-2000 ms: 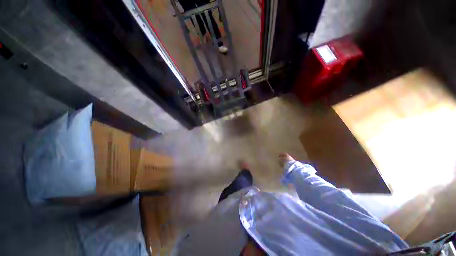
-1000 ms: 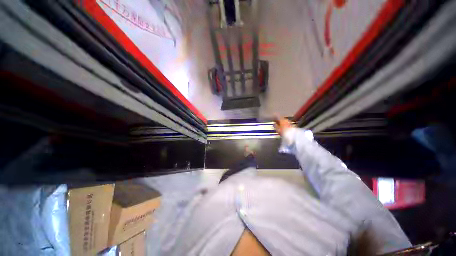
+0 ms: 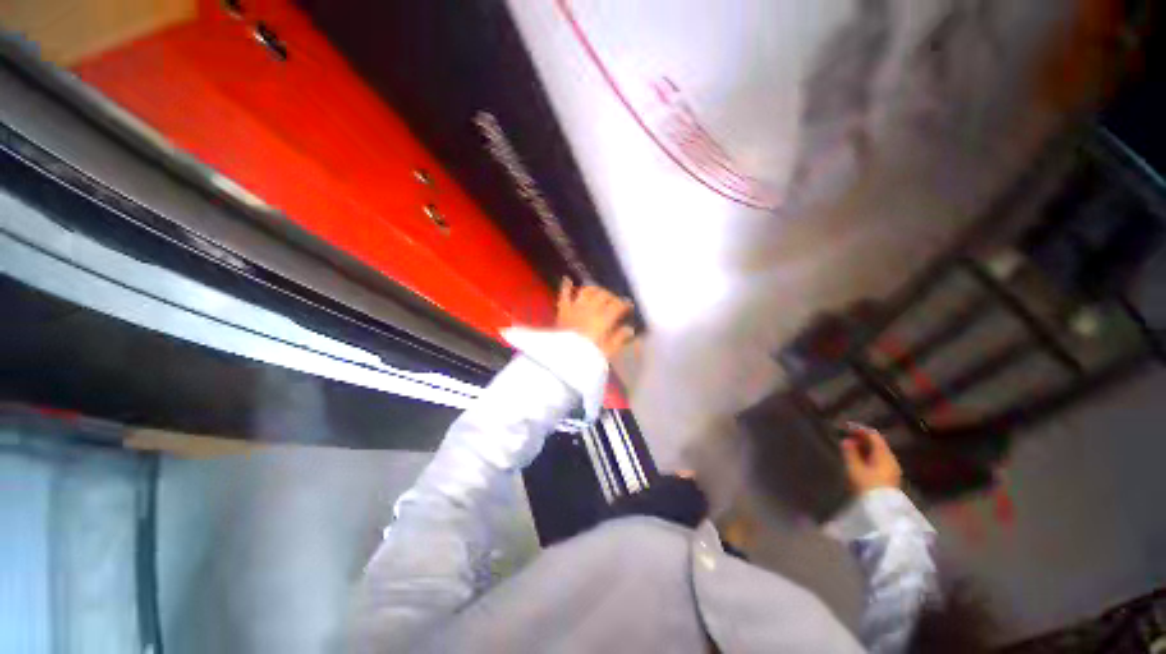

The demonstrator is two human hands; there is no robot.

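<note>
My left hand [image 3: 595, 317] is bare and raised at the lower end of a black strip [image 3: 518, 166] with pale marks, beside the orange-red panel [image 3: 371, 192] on the lift's left side. Its fingers are at or close to the strip; contact cannot be told. My right hand [image 3: 870, 457] is bare and empty, fingers loosely bent, in front of the hand truck. The dark metal hand truck [image 3: 953, 364] is at the right, blurred, its plate near my right hand. I cannot tell if they touch.
The metal door sill [image 3: 618, 457] runs beside my body. Shiny door-frame edges [image 3: 256, 335] curve across the left. A pale lift wall [image 3: 691, 115] with red writing is ahead. Blurred pale-blue shapes [image 3: 77, 537] are at the lower left.
The view has moved into the lift and turned left. My left hand has come into view, raised at the panel. The hand truck now shows at the right instead of straight ahead.
</note>
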